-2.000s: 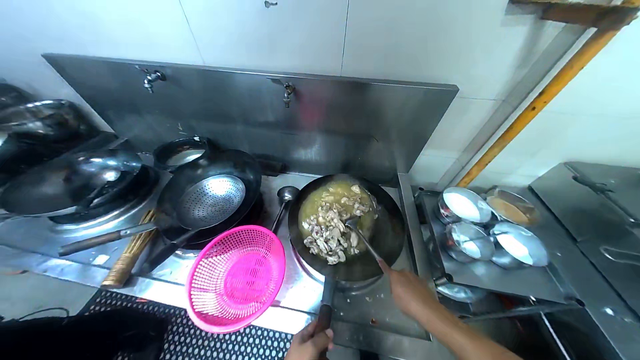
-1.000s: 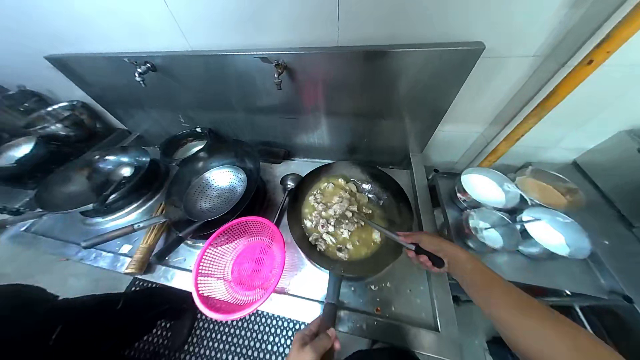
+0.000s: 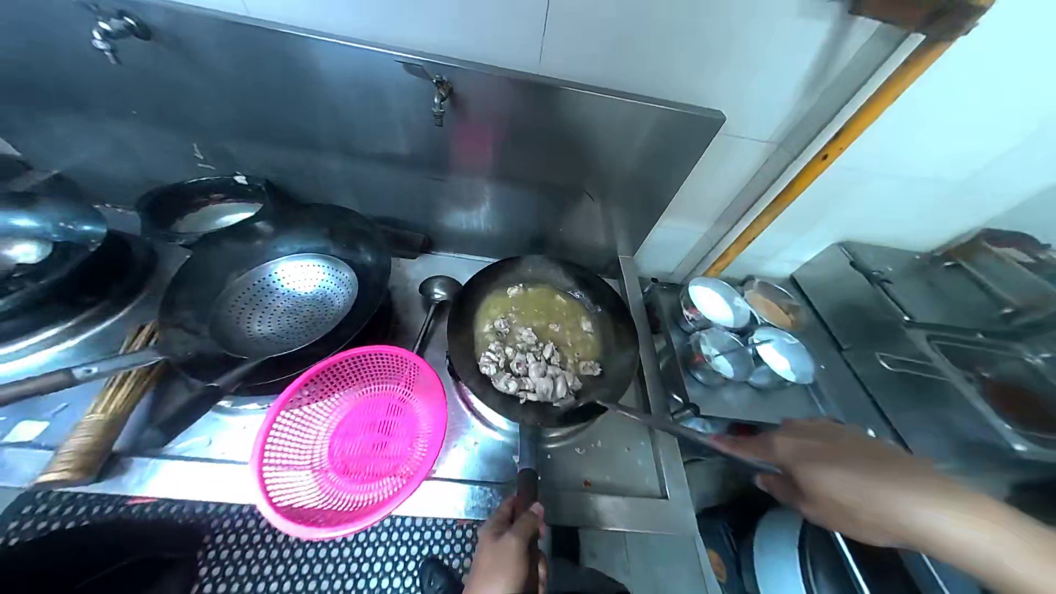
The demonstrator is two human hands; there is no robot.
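Observation:
My left hand grips the handle of a dark wok on the stove. Yellowish liquid lies in the wok, with pieces of pale meat gathered toward its near side. My right hand, a little blurred, is closed on the dark handle of a ladle or spatula, whose head is at the wok's near right edge, partly hidden by the food. A pink plastic colander sits left of the wok's handle, and a metal ladle lies between them.
Left of the colander, a perforated strainer rests in a second wok, beside a bamboo brush. Metal seasoning bowls stand at right, near a covered metal unit. A tap juts from the steel backsplash.
My right hand has moved right and nearer me with the utensil, whose head has left the wok's middle. The meat is now bunched at the near side. My left hand has stayed on the handle.

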